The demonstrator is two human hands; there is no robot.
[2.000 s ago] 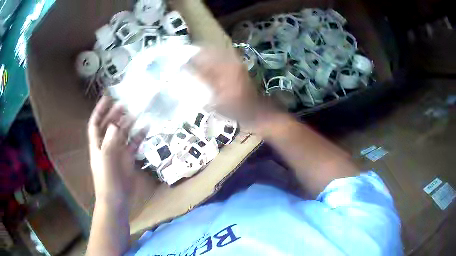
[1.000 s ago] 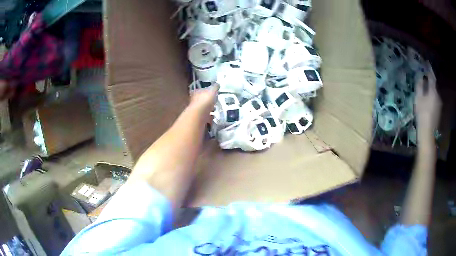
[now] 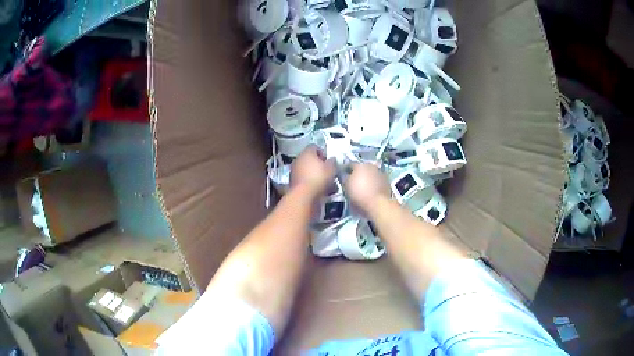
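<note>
White plastic housings (image 3: 368, 119) with dark square panels and thin white arms lie in a heap in the large open carton (image 3: 201, 139). My left hand (image 3: 313, 170) and my right hand (image 3: 365, 184) are close together over the near part of the heap, a small gap between them. Both hands are bare, with fingers curled at a white housing (image 3: 336, 141). The fingertips are blurred and partly hidden, so whether either hand grips it cannot be told.
A second carton at the right holds more white housings (image 3: 587, 167). At the left are a person's checked sleeve (image 3: 35, 94), a red stool (image 3: 124, 90), a closed-looking carton (image 3: 69, 188) and small open cartons (image 3: 122, 306) with orange tape.
My right hand has moved from the second carton at the right into the large carton, beside my left hand. My left hand has shifted slightly right and down. The view has moved a little.
</note>
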